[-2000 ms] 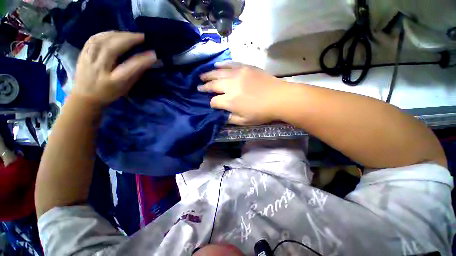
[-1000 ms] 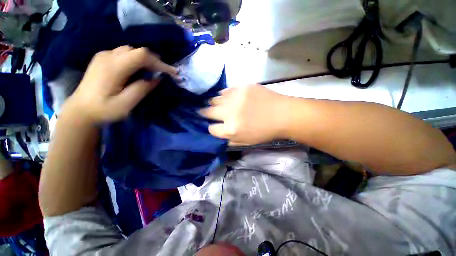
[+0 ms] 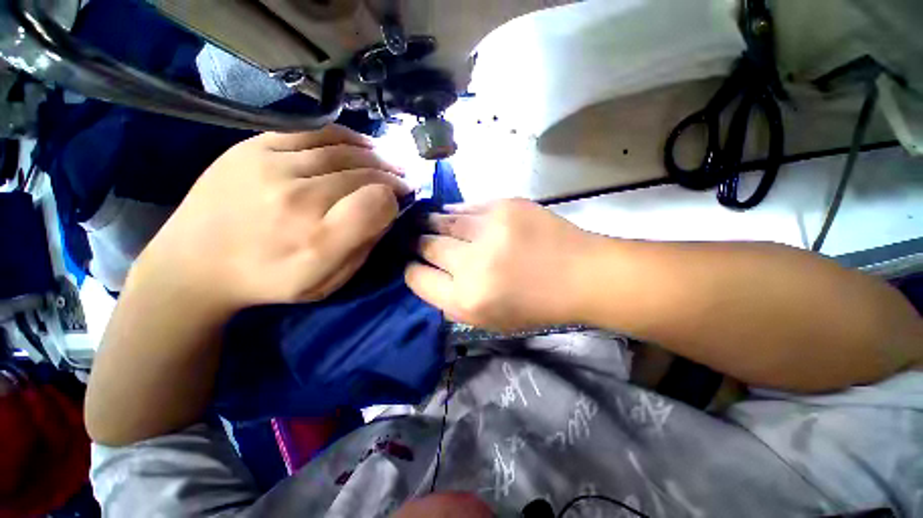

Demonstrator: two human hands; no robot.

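A navy garment (image 3: 334,349) lies bunched in front of the sewing machine head (image 3: 304,40) and hangs over the table's front edge. A light grey part of it (image 3: 238,76) shows behind the machine arm. My left hand (image 3: 294,218) lies on the cloth left of the needle area, fingers bent over the fabric. My right hand (image 3: 496,263) grips the cloth just in front of the needle area, with its fingertips close to my left hand. A narrow navy piece of cloth points up under the machine head. The needle tip itself cannot be made out.
Black scissors (image 3: 729,142) lie on the white machine table (image 3: 648,218) at the right, beside a grey strap or cord (image 3: 848,167). Red cloth (image 3: 40,440) is at the lower left. A pink-red rim (image 3: 304,440) shows below the garment.
The machine head now fills more of the upper view. The cloth and both hands have come together at the needle area, and the grey panel between the hands is now hidden.
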